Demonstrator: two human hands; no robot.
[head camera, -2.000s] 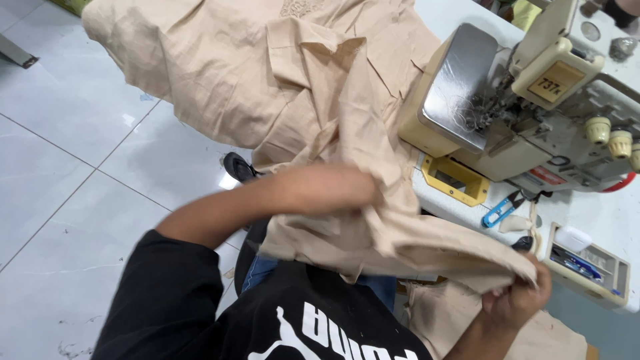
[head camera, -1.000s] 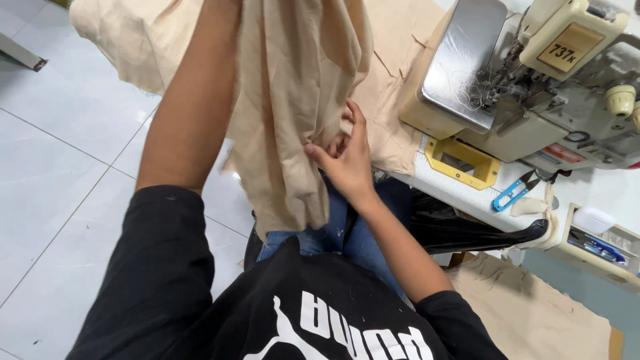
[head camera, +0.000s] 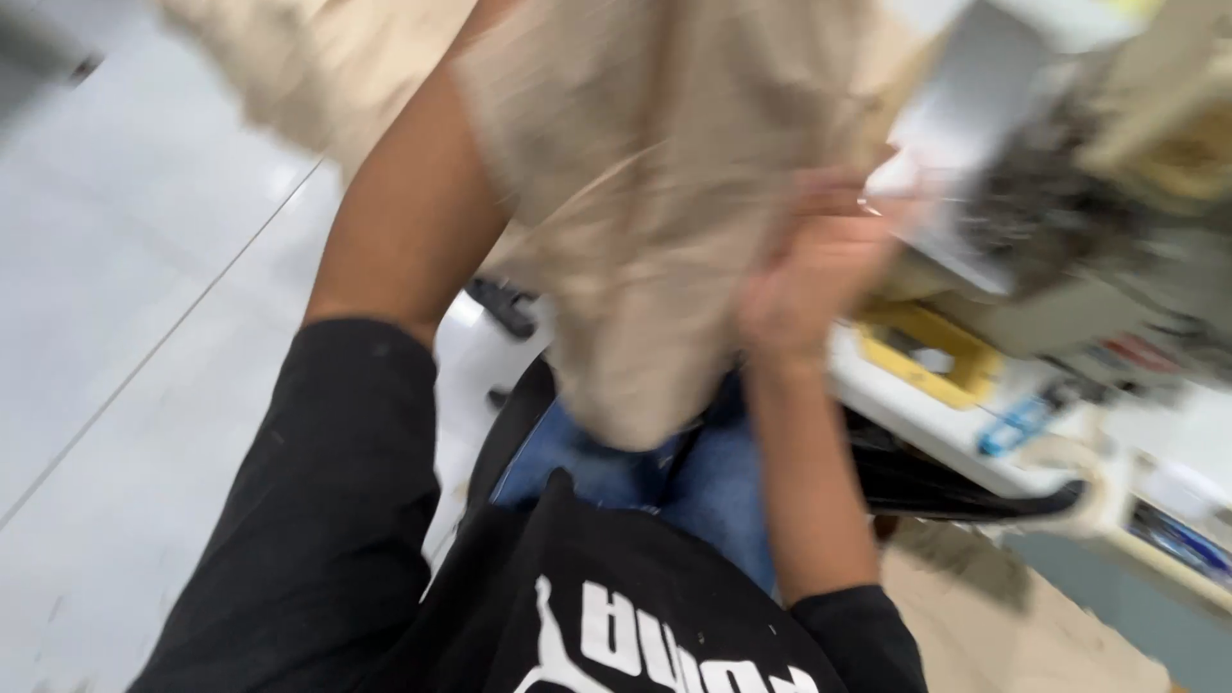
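A large piece of beige fabric (head camera: 664, 221) hangs in folds over my lap, blurred by motion. My left arm reaches up past its left side, and my left hand is beyond the top edge, out of view. At the fabric's right edge is my right hand (head camera: 818, 255), its fingers bent and blurred; whether they pinch the cloth cannot be made out. Just right of that hand stands a sewing machine (head camera: 1059, 183) with a shiny metal plate (head camera: 962, 115).
On the white table edge lie a yellow frame-like part (head camera: 929, 354) and blue thread snips (head camera: 1018, 423). A tray with blue items (head camera: 1179, 539) sits at the right. More beige fabric (head camera: 1001, 616) lies low right. Tiled floor (head camera: 144, 385) shows at left.
Two seconds ago the fabric was stretched across my lap toward the lower right; now it hangs raised in front of me. Since one second ago my right hand has moved right, toward the machine.
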